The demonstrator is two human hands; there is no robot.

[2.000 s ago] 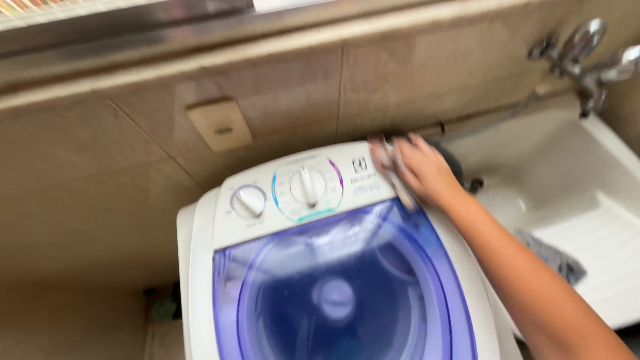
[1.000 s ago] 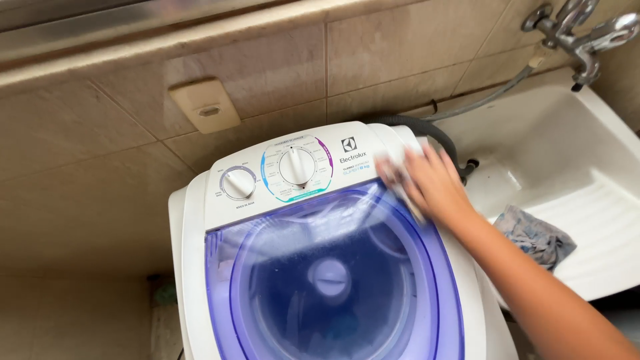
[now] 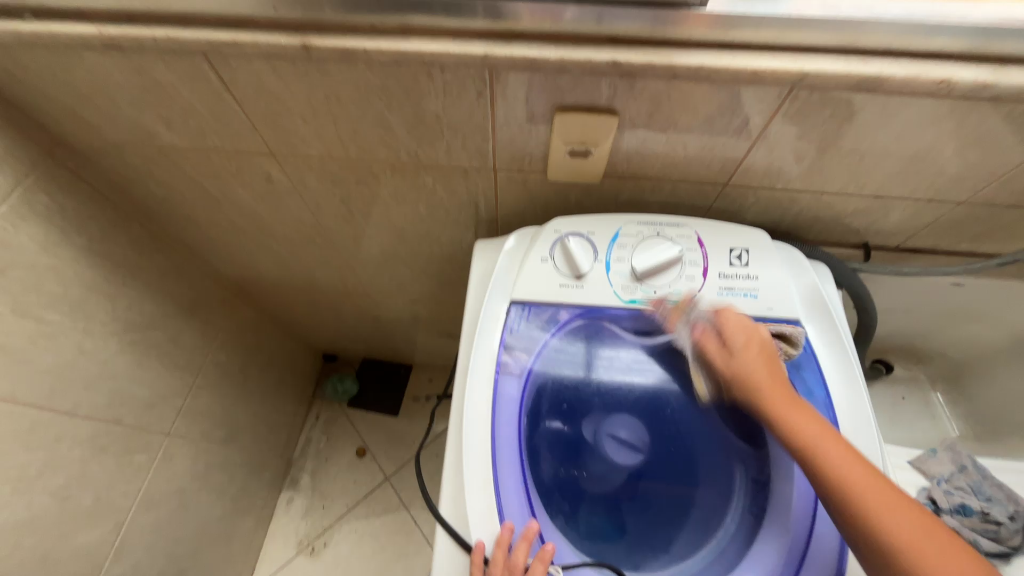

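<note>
A white Electrolux top-loading washing machine (image 3: 472, 400) has a translucent purple-blue lid (image 3: 640, 480) and a panel with a small knob (image 3: 574, 255) and a larger knob (image 3: 657, 260). My right hand (image 3: 732, 352) is over the upper lid, just below the panel, gripping a light cloth (image 3: 694, 344) that is blurred by motion. Part of a cloth (image 3: 788, 340) also shows behind the hand. At the bottom edge, the fingertips of my left hand (image 3: 512, 552) rest on the lid's lower left, near a black cord (image 3: 424, 472); the rest of that hand is out of frame.
Right of the machine are a grey corrugated hose (image 3: 862, 304) and a white sink basin (image 3: 920, 360) with a crumpled patterned cloth (image 3: 972, 496). A wall plate (image 3: 582, 146) sits on the tiles behind. A dark square (image 3: 382, 386) and a greenish item (image 3: 342, 387) lie on the floor at left.
My right hand has moved left with the cloth, from the panel's right end to the upper lid. My left fingertips have come into view. The large knob's pointer is turned differently. The view has shifted left.
</note>
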